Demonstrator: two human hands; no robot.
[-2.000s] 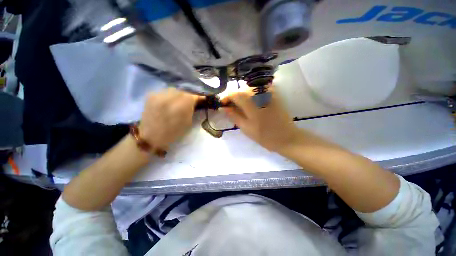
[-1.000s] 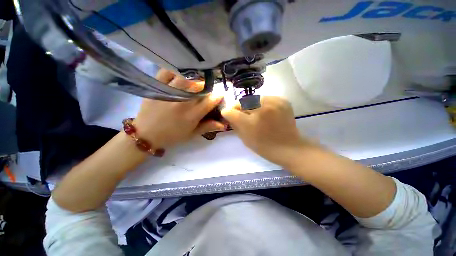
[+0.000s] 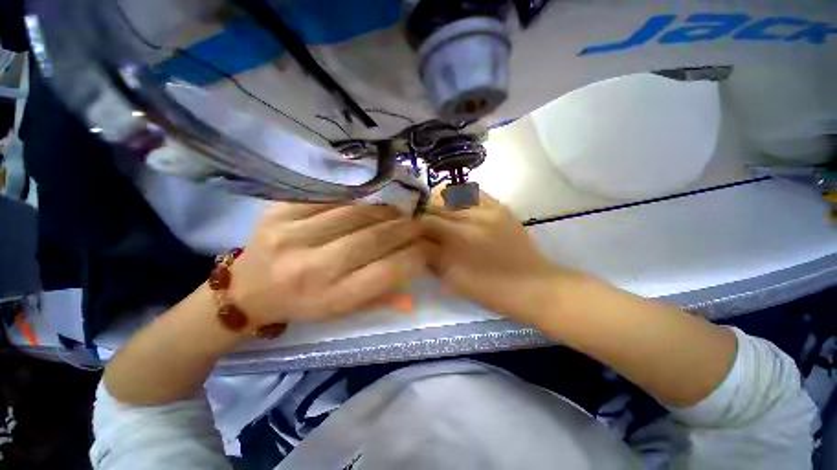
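Observation:
The garment piece, pale cloth with a dark edge (image 3: 409, 195), shows as a small folded end just below the presser foot. My left hand (image 3: 321, 262), blurred, lies below and left of the foot, its fingers bent around the cloth end. My right hand (image 3: 486, 243) is right of it, fingertips pinched together and touching my left fingers below the needle area. The fingers hide most of the held cloth. More pale cloth (image 3: 188, 207) lies left of my left hand. A small orange spot shows under my left fingers.
The white sewing machine head (image 3: 569, 46) hangs over the hands, with a round grey knob and a curved metal guard at left. A measuring scale (image 3: 440, 345) runs along the table's front edge. Black cloth (image 3: 128, 275) lies at left; striped cloth is below the edge.
My left hand has moved down and slightly left, its fingers now stretched across towards my right hand. My right hand has shifted slightly down. The cloth end now shows above the fingers.

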